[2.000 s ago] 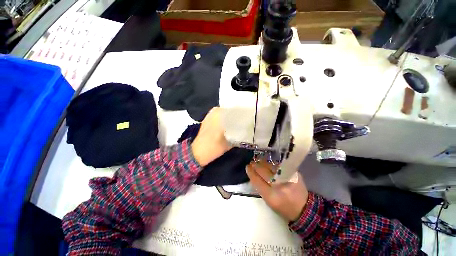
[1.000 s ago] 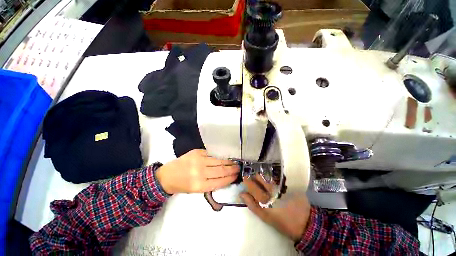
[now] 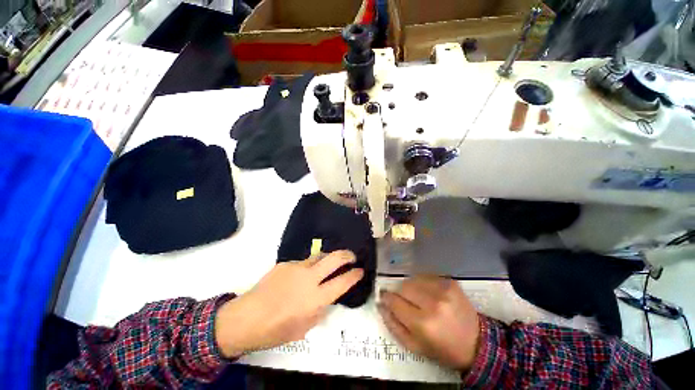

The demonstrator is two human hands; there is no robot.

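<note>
A black rounded fabric panel (image 3: 316,217) with a small yellow sticker lies flat on the white table, its upper edge close to the needle area of the off-white sewing machine (image 3: 488,114). My left hand (image 3: 286,305) rests on the panel's lower part with fingers spread. My right hand (image 3: 434,316) is at the panel's lower right, on the table in front of the metal bed, fingers bent; whether it pinches the panel's edge cannot be told. The needle tip is hidden behind the machine's guard.
A thick black panel stack (image 3: 171,213) with a yellow sticker lies left, beside a blue bin (image 3: 46,228). Lobed dark pieces (image 3: 278,133) lie behind the needle area. More black panels (image 3: 568,278) lie right, near a dark tool and cord. Cartons (image 3: 305,49) stand behind.
Both hands have moved from the needle area towards the table's front. A panel with a yellow sticker now shows under my left hand. The view has shifted, showing more of the machine arm.
</note>
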